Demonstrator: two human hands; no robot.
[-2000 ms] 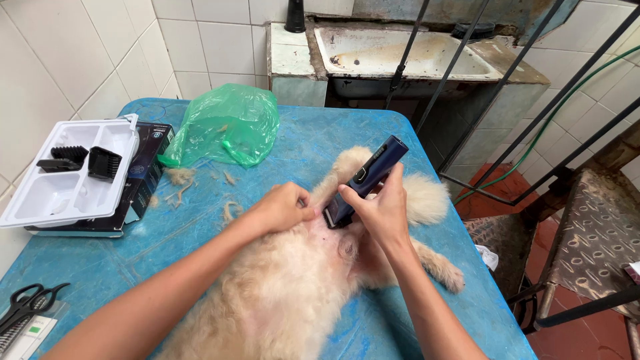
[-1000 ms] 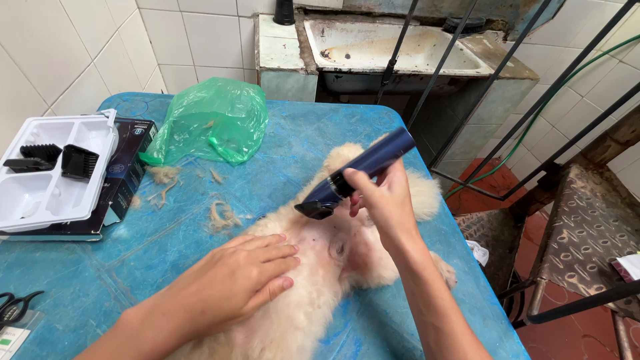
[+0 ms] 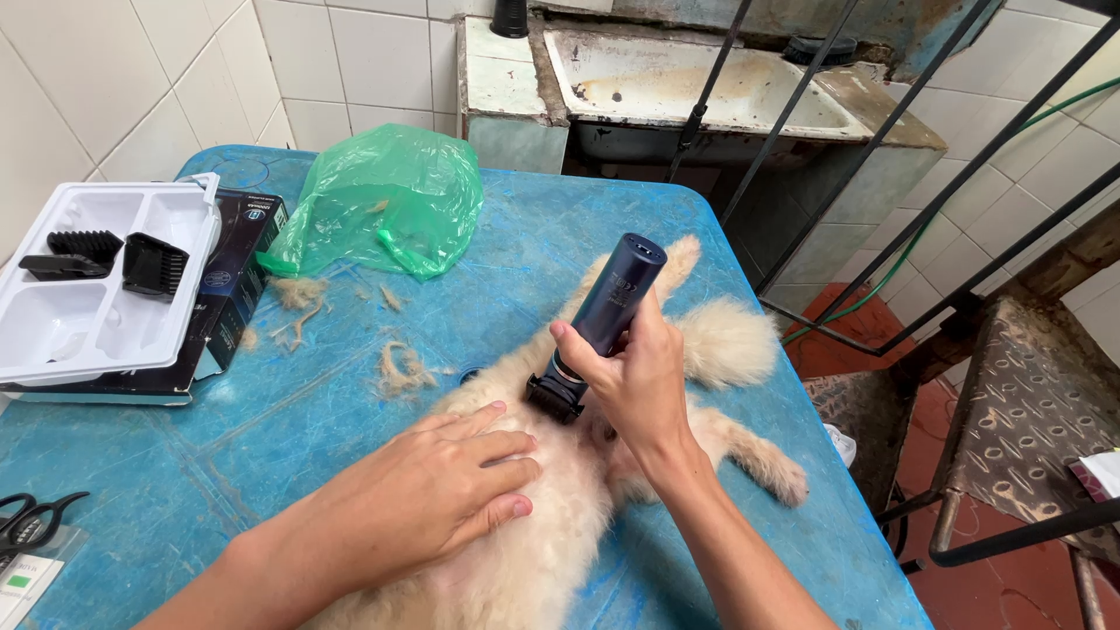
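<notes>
A cream-coated dog (image 3: 542, 551) lies belly up on a blue table (image 3: 289, 446), its hind legs and fluffy tail toward the far right. My right hand (image 3: 634, 376) grips a dark blue cordless hair clipper (image 3: 608, 302), its black head down against the dog's lower belly. Flat on the belly, just left of the clipper, rests my left hand (image 3: 437, 486) with its fingers slightly apart. Clumps of cut fur (image 3: 402, 367) lie on the table to the left of the dog. The dog's head is out of view.
At the left, a white plastic tray (image 3: 140, 337) with black comb attachments sits on a dark box (image 3: 232, 289). Beyond the fur lies a green plastic bag (image 3: 398, 192); black-handled scissors (image 3: 39, 525) are at lower left. A stained sink (image 3: 700, 83) and metal railing (image 3: 822, 210) stand beyond the table.
Two seconds ago my left fingers were at the dog's groin; the hand now lies flat on the belly. The clipper was lifted and tilted one second ago and is now down on the lower belly.
</notes>
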